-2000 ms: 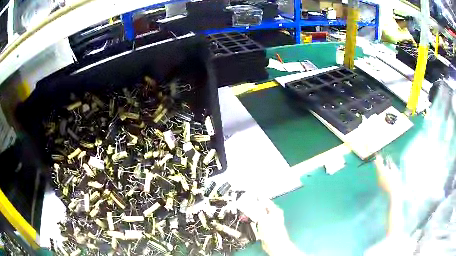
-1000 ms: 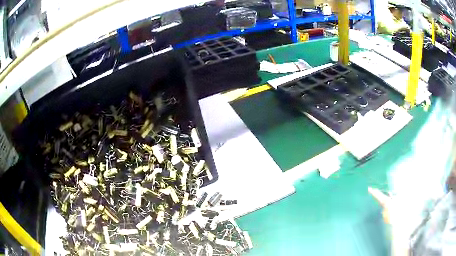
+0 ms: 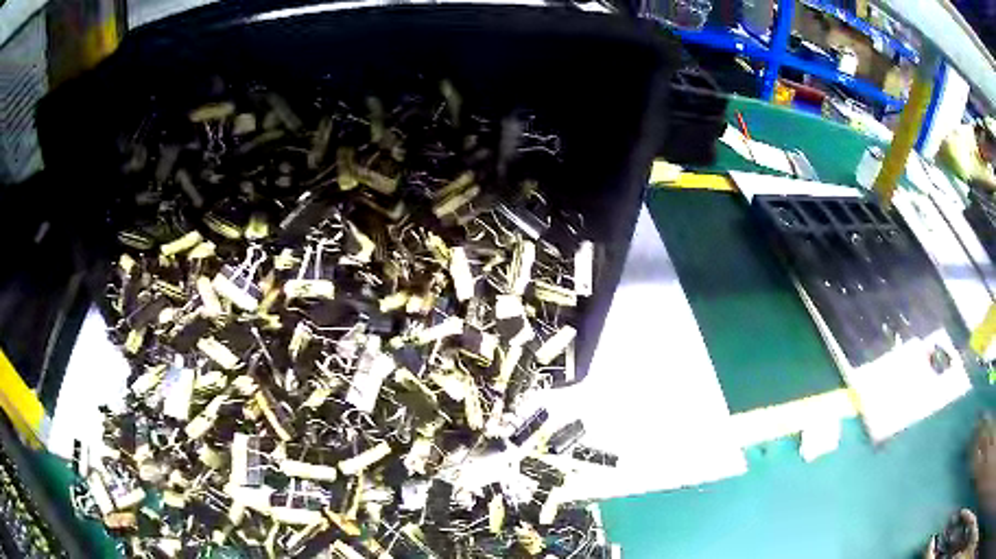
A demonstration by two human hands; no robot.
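Note:
A large loose pile of binder clips (image 3: 371, 371), black with silver wire handles and cream strips, fills the left and middle of the head view. It spills forward from a large black bin (image 3: 617, 207), whose dark walls stand behind and to the right. Several clips lie on the white sheet (image 3: 677, 382) at the pile's right. Neither of my hands can be made out in the picture.
A black compartment tray (image 3: 863, 273) lies on a white board (image 3: 912, 399) at the right, with a small dark part on the board. A partial hand (image 3: 985, 464), apparently another person's, and a dark round part (image 3: 956, 537) show at the lower right edge. A yellow post (image 3: 904, 142) stands behind.
The view has swung left, so the pile and bin appear larger and farther right. The blurred hand at the pile two seconds ago is gone. The bright sleeve at the right is out of view.

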